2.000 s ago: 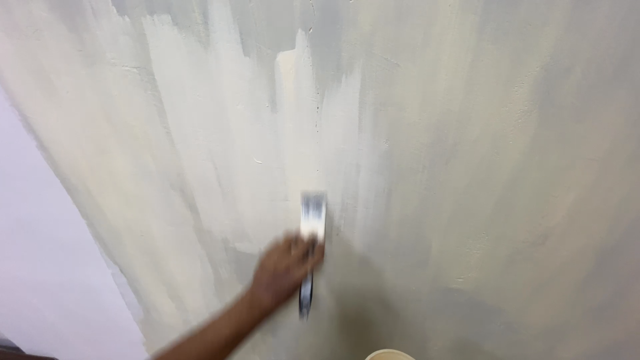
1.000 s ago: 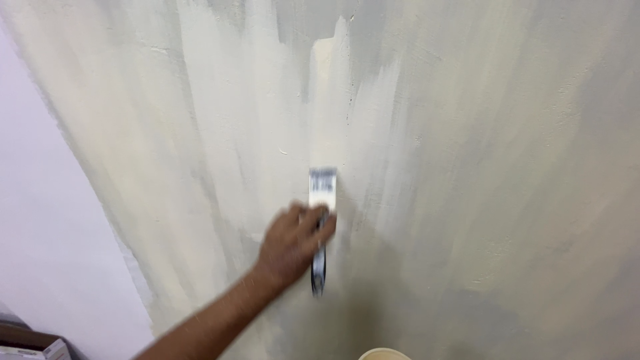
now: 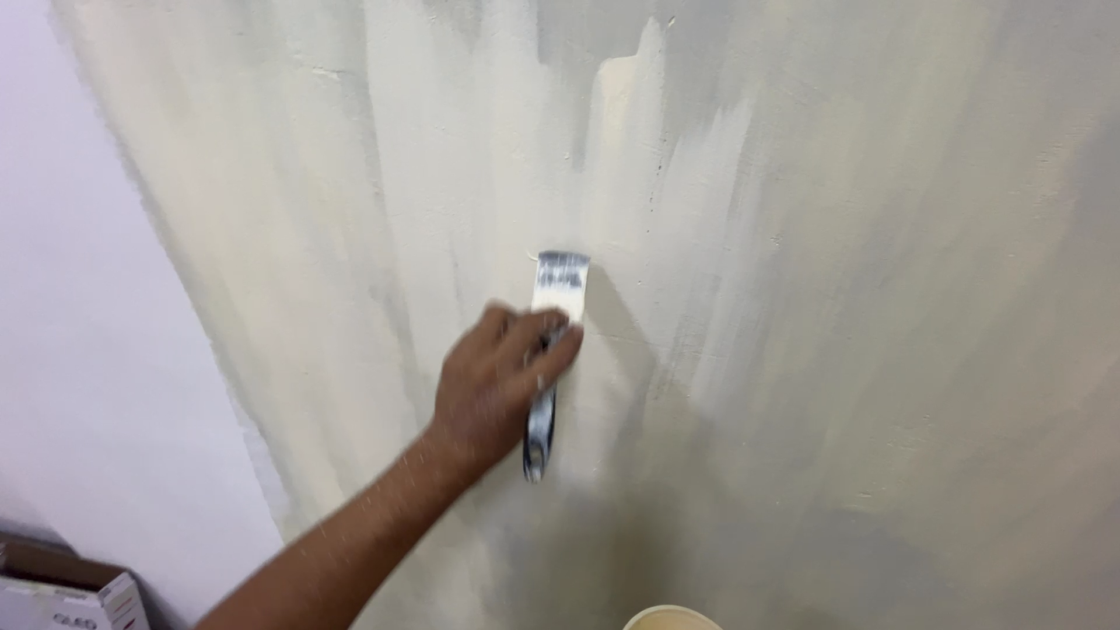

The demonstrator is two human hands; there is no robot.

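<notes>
My left hand (image 3: 503, 381) comes in from the lower left and grips a flat paintbrush (image 3: 560, 289) around the top of its handle and the ferrule area. White paint covers part of the brush head, and its dark bristle tip points up against the wall (image 3: 875, 306). The paint-smeared handle hangs below my fingers. Pale, uneven vertical strokes of cream and light grey mark the wall around the brush. At the bottom edge shows the rim of a cream-coloured container (image 3: 672, 616); the rest of it is cut off. My right hand is out of view.
On the left, a smooth pale lilac surface (image 3: 105, 306) meets the painted area along a slanting, uneven edge. An open cardboard box (image 3: 66, 595) with printing on it stands in the lower left corner.
The brush, still in my left hand, has moved left and slightly up across the wall relative to the cream stroke. More of the box shows at lower left as the view shifts.
</notes>
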